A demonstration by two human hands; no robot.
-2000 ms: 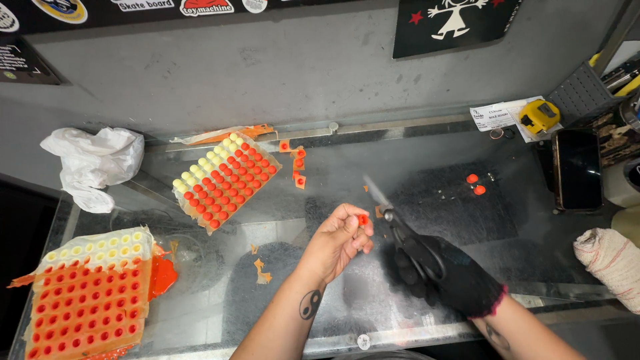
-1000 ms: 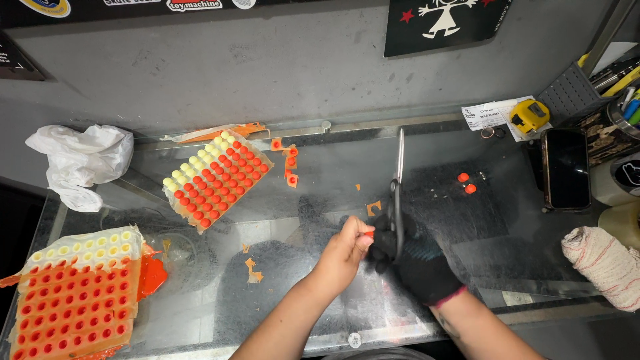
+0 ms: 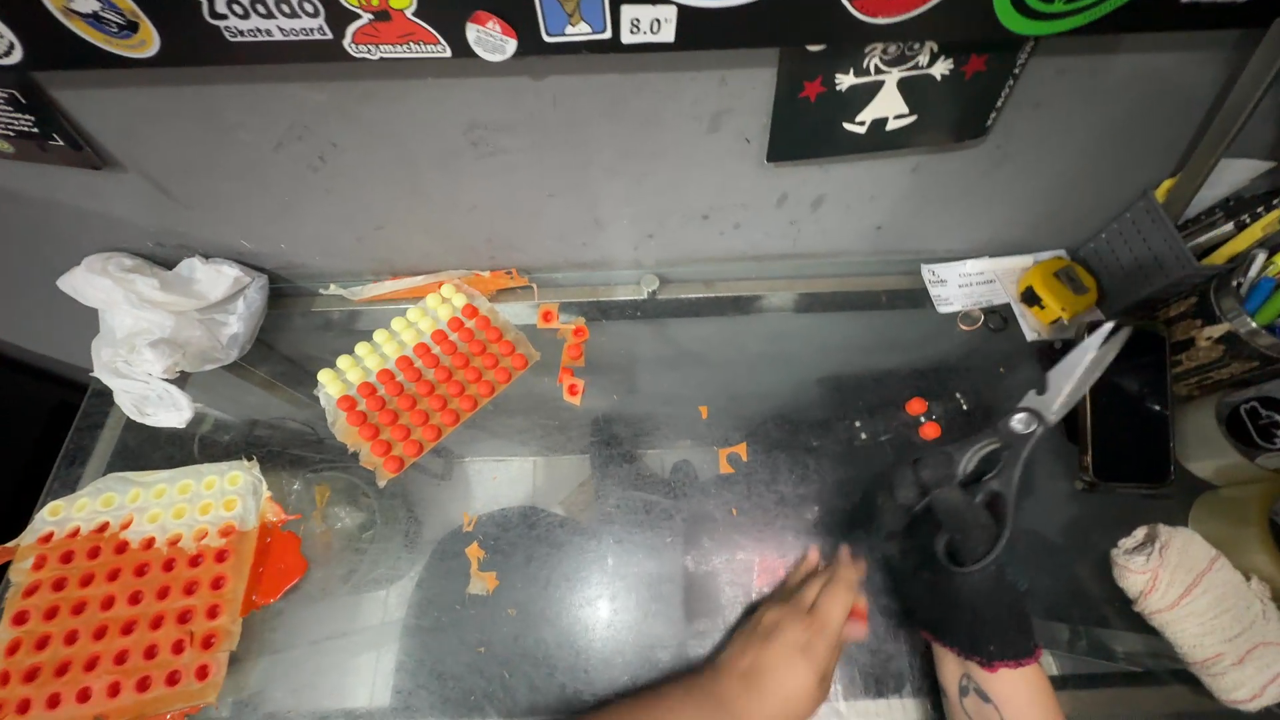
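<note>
My left hand [image 3: 800, 625] is bare and blurred, low on the glass tabletop, its fingers closed on a small red rubbery piece [image 3: 857, 610]. Black glove fabric covers my right hand [image 3: 945, 510], which has its fingers through the handles of metal scissors [image 3: 1060, 385]; the blades point up and right. Beyond the scissors' left side lie two red round pieces [image 3: 929, 430]. A sheet of red and cream domes [image 3: 430, 380] rests left of centre, with several cut red squares [image 3: 573, 389] beside it. Orange offcuts [image 3: 733, 458] are scattered between.
At the lower left lies a larger red and cream sheet with round hollows [image 3: 120, 600]. A crumpled white bag [image 3: 170, 320] sits behind it. Along the right are a yellow tape measure [image 3: 1056, 289], a phone [image 3: 1128, 410], a rolled cloth [image 3: 1190, 610] and a pen holder [image 3: 1240, 320].
My right hand has moved right with the scissors, away from my left hand, and the blades have swung to point up and right. My left hand has moved lower.
</note>
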